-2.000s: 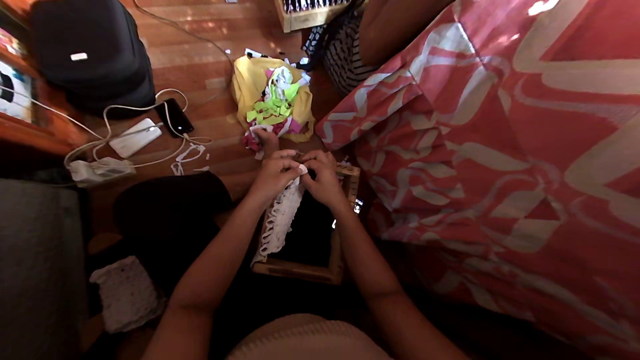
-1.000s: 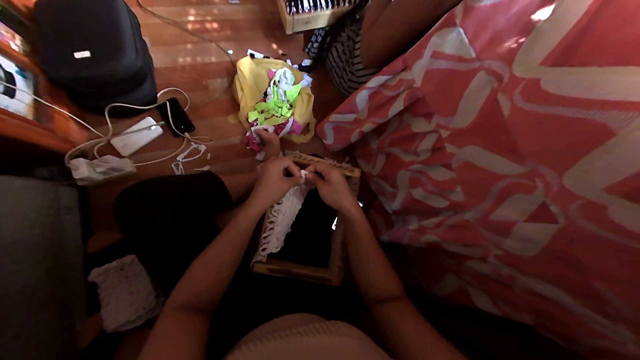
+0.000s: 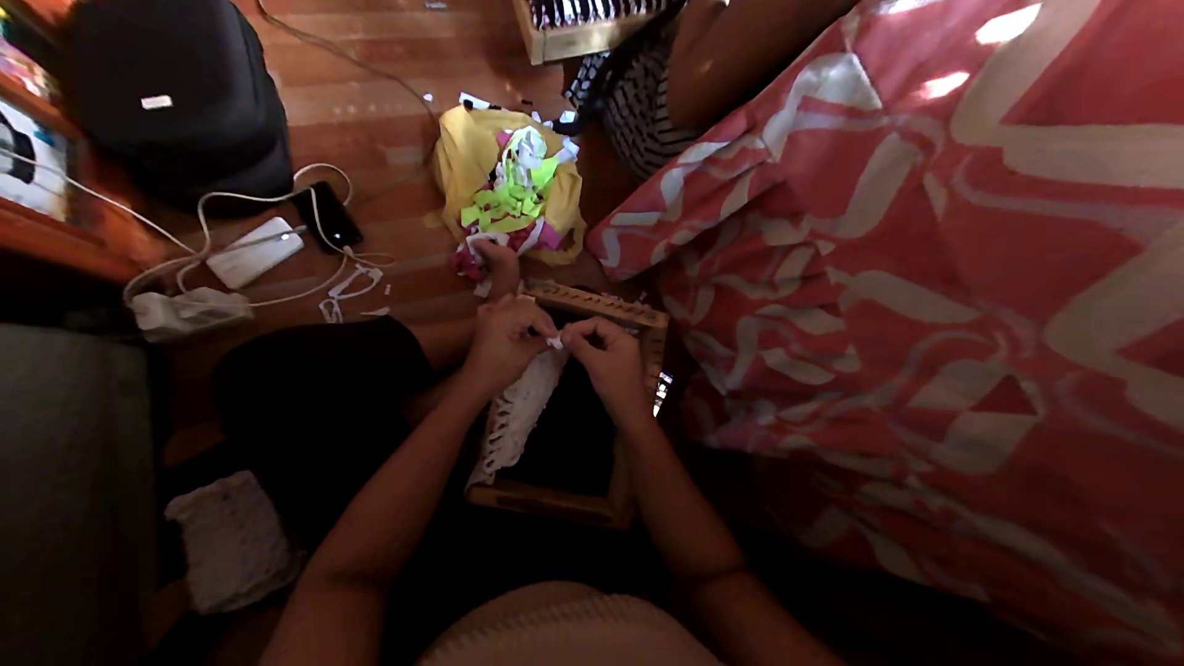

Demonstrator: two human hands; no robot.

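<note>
A wooden frame loom (image 3: 564, 504) with small pegs along its edges rests on my lap. White woven fabric (image 3: 525, 421) runs along its left side, looped at the edge. My left hand (image 3: 507, 340) and my right hand (image 3: 601, 356) meet near the top of the frame, fingertips pinching a small white fabric strip (image 3: 555, 342) between them. The strip's link to the weave is partly hidden by my fingers. A yellow cloth (image 3: 458, 157) with green, white and pink fabric scraps (image 3: 504, 205) lies beyond my hands, beside my foot.
Left on the floor are a black backpack (image 3: 176, 102), a white power bank (image 3: 256, 252), a dark phone (image 3: 328, 218), cables and a white power strip (image 3: 190, 312). A white knitted piece (image 3: 231, 541) lies lower left. Red patterned fabric (image 3: 925, 277) hangs right. Another person sits beside a wooden frame (image 3: 578, 39).
Both hands have come slightly down from the loom's top edge compared with two seconds ago, and stay close together at the white strip.
</note>
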